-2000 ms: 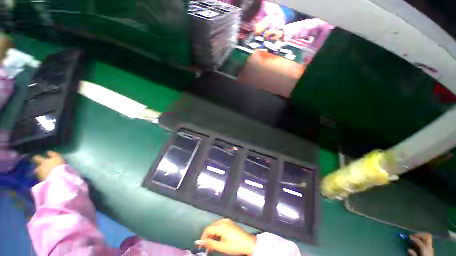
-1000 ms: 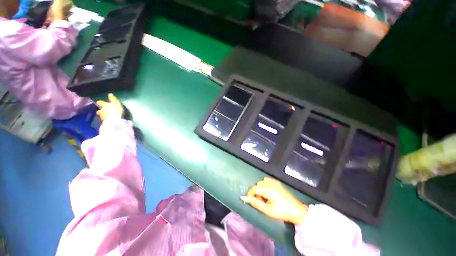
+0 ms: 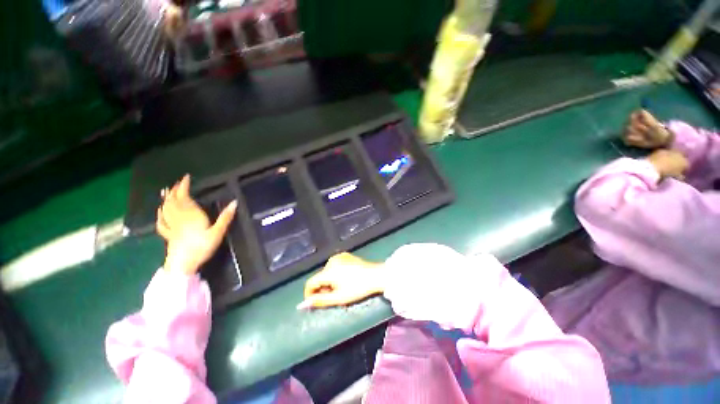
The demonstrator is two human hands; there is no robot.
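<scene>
A black foam tray (image 3: 276, 276) lies on the green bench with smartphones in its four slots. My left hand (image 3: 189, 229) is over the tray's left end, fingers spread, partly covering the leftmost phone (image 3: 225, 260); no grip on it shows. The second phone (image 3: 278, 221) and third phone (image 3: 343, 193) reflect white light bars and have shiny film-like patches low on the glass. The rightmost phone (image 3: 393, 167) shows a bright blue-white spot. My right hand (image 3: 343, 282) rests loosely curled at the tray's front edge, with no object visible in it.
A dark mat (image 3: 166, 177) lies behind the tray. A yellow-wrapped post (image 3: 454, 79) stands behind its right end. A white strip (image 3: 51, 260) lies at left. A neighbour in pink (image 3: 647, 229) works at right. A clear ribbed stack (image 3: 130, 39) stands at back left.
The view has swung right, bringing the neighbour at right into sight. My left hand has moved from the bench left of the tray onto its left end. My right hand remains curled in front.
</scene>
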